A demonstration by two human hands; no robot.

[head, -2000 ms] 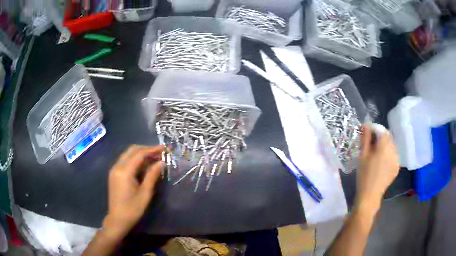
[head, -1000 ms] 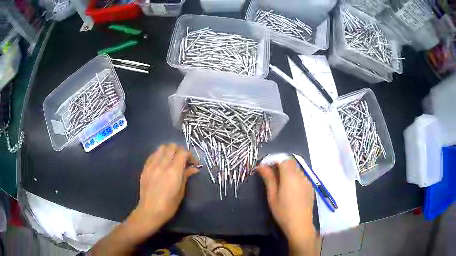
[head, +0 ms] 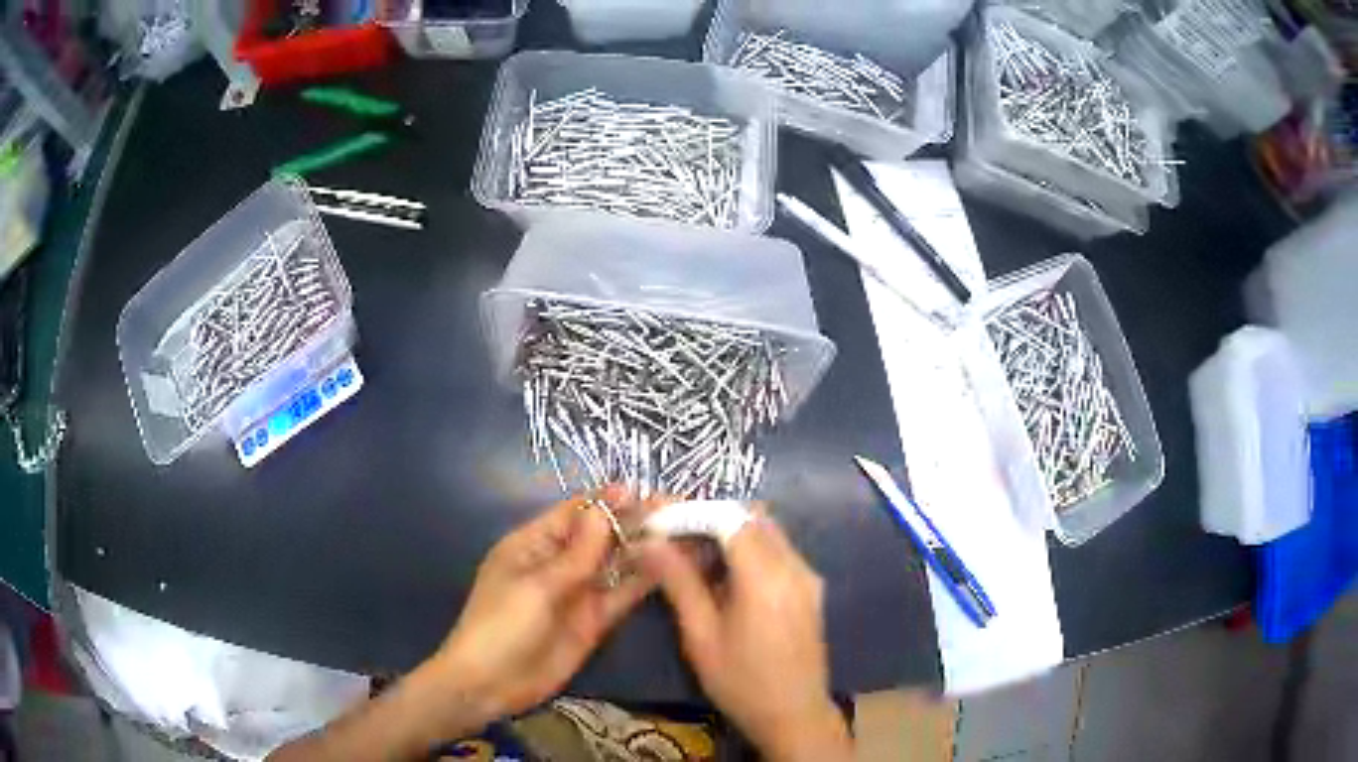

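A clear plastic box (head: pixel 655 261) lies tipped on its side at the centre, and silver metal pins (head: pixel 648 387) spill from it toward me. My left hand (head: pixel 544 603) is just in front of the pile and holds at least one thin pin (head: pixel 611 524) between thumb and fingers. My right hand (head: pixel 745 618) is close beside it, with a white wrap (head: pixel 697 518) at its fingers. Its fingertips are blurred and meet the left fingers, so I cannot tell whether it grips a pin too.
A box of pins (head: pixel 246 320) stands at left by a small scale (head: pixel 298 414). Another pin box (head: pixel 1065 402) stands at right, others behind. A blue-handled pointed tool (head: pixel 931 551) lies by the paper strip (head: pixel 990 596). Green-handled pliers (head: pixel 335 154) lie back left.
My right hand has moved from the right box to the centre, beside my left hand. Both hands now meet in front of the pile, with a pin in the left fingers.
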